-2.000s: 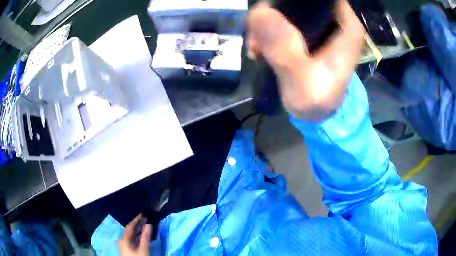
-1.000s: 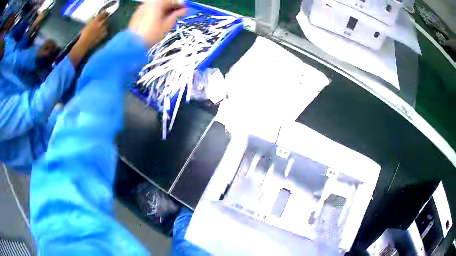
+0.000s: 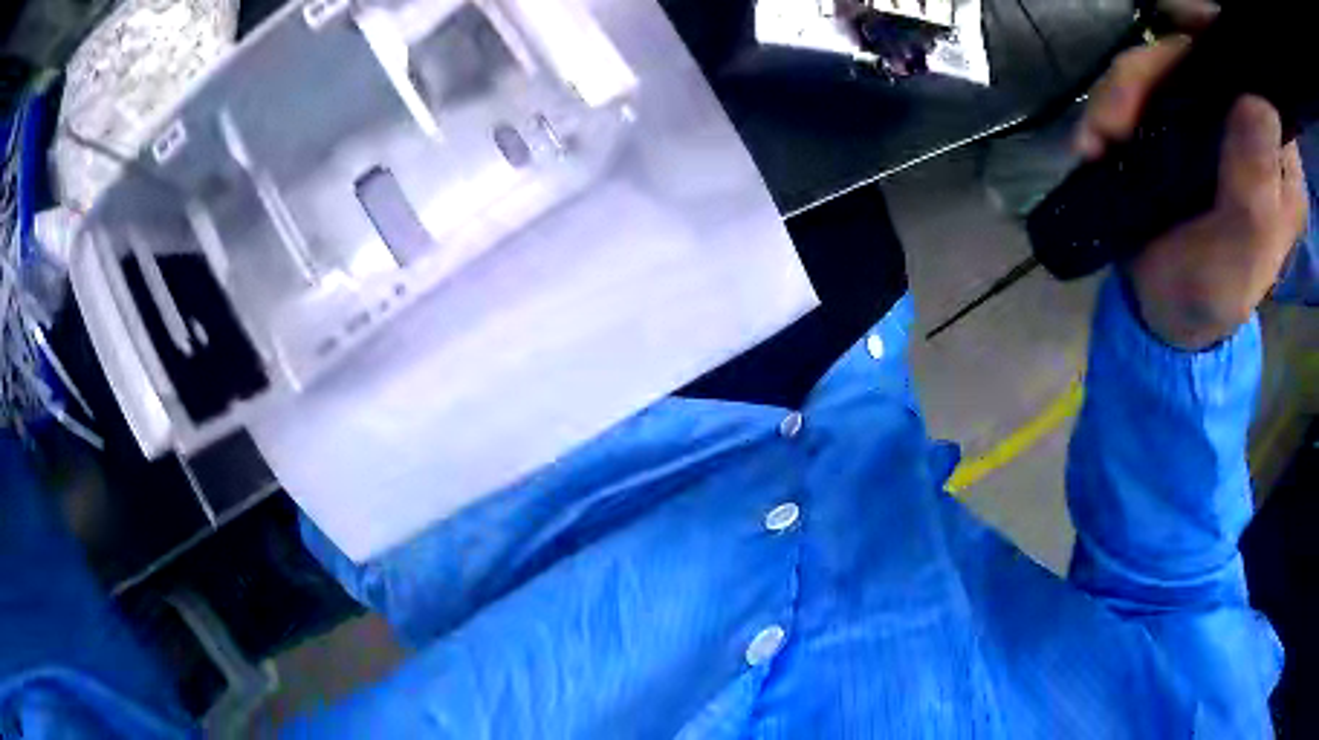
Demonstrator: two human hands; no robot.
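My right hand point(image 3: 1222, 253) is at the upper right, wrapped around the black handle of the electric screwdriver point(image 3: 1128, 195). Its long thin bit points down and left, in the air beside the bench and touching nothing. The white plastic housing point(image 3: 499, 231) lies at the upper left, its ribs, slots and rectangular openings showing. It rests on a white sheet point(image 3: 637, 318) that hangs over the bench's front edge. My left hand is out of the picture; part of my left sleeve shows at the bottom left.
A partly cut-off metal and white device point(image 3: 904, 36), possibly the screw feeder, stands at the top edge. White strips point(image 3: 29, 289) lie in a blue tray at the far left, beside crumpled white packing point(image 3: 152, 80). Another person's blue sleeve point(image 3: 65, 607) is possibly at the lower left.
The view has swung from the strip tray back over my front. My left hand, over the tray a second ago, has left the picture. My right hand has come into view with the screwdriver.
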